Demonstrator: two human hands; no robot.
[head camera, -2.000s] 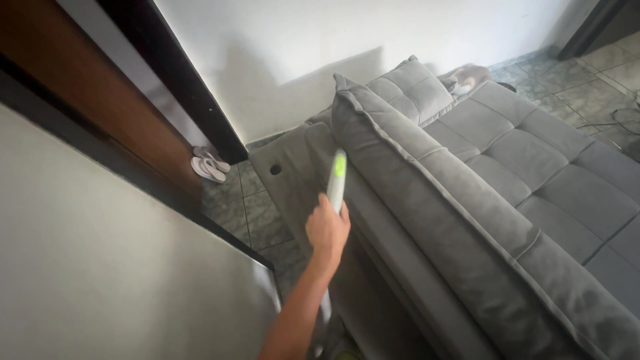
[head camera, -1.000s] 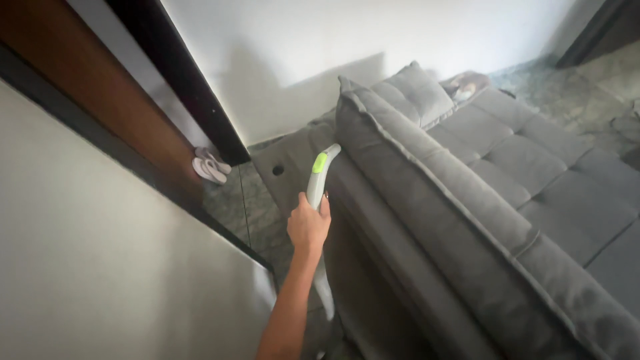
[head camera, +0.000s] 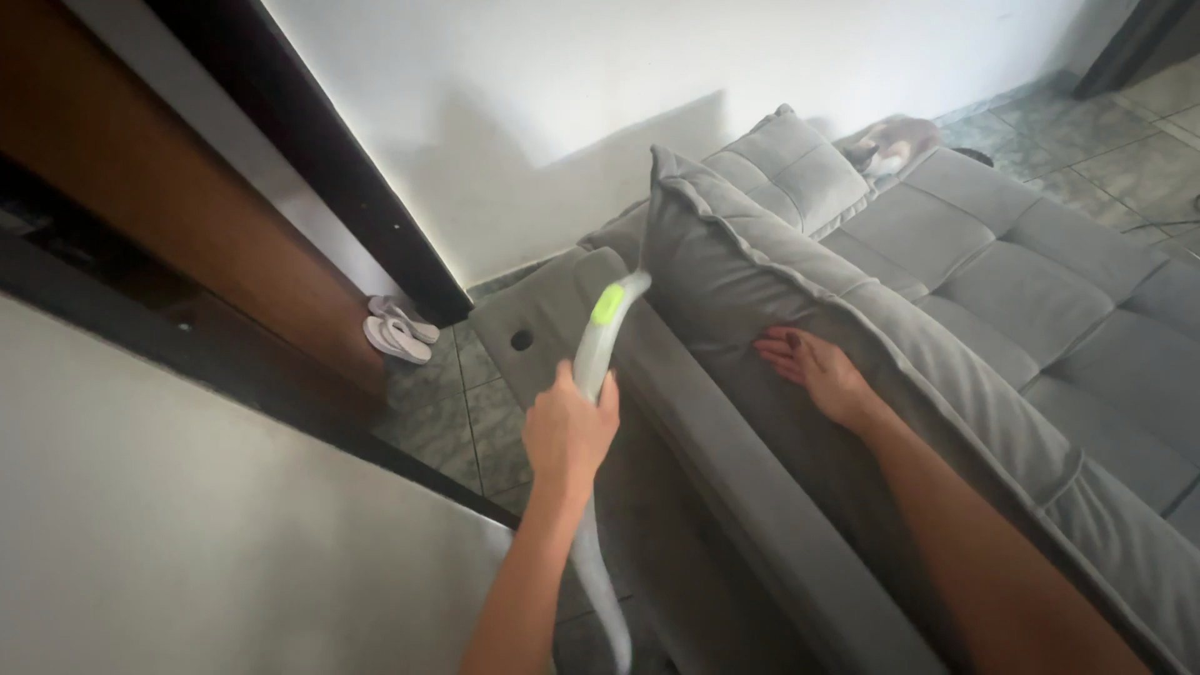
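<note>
My left hand (head camera: 570, 427) is closed around a pale handheld wand (head camera: 592, 361) with a lime-green patch near its bent head; its tail or hose hangs below my wrist. The head of the wand meets the side of a grey tufted back cushion (head camera: 694, 253) near its corner. What kind of device it is, I cannot tell. My right hand (head camera: 816, 370), with nothing in it, rests its fingers against the same cushion, to the right of the wand. Beneath lies the back frame (head camera: 712, 441) of the grey sofa.
A cat (head camera: 891, 145) lies at the far end of the sofa seat (head camera: 1031, 272) by the white wall. Flip-flops (head camera: 398, 333) stand on the tiled floor at the dark door frame (head camera: 328, 141). A pale wall (head camera: 187, 487) is close on the left.
My right hand has come into view and now touches the cushion. The wand's head, held in my left hand, now meets the cushion near its corner.
</note>
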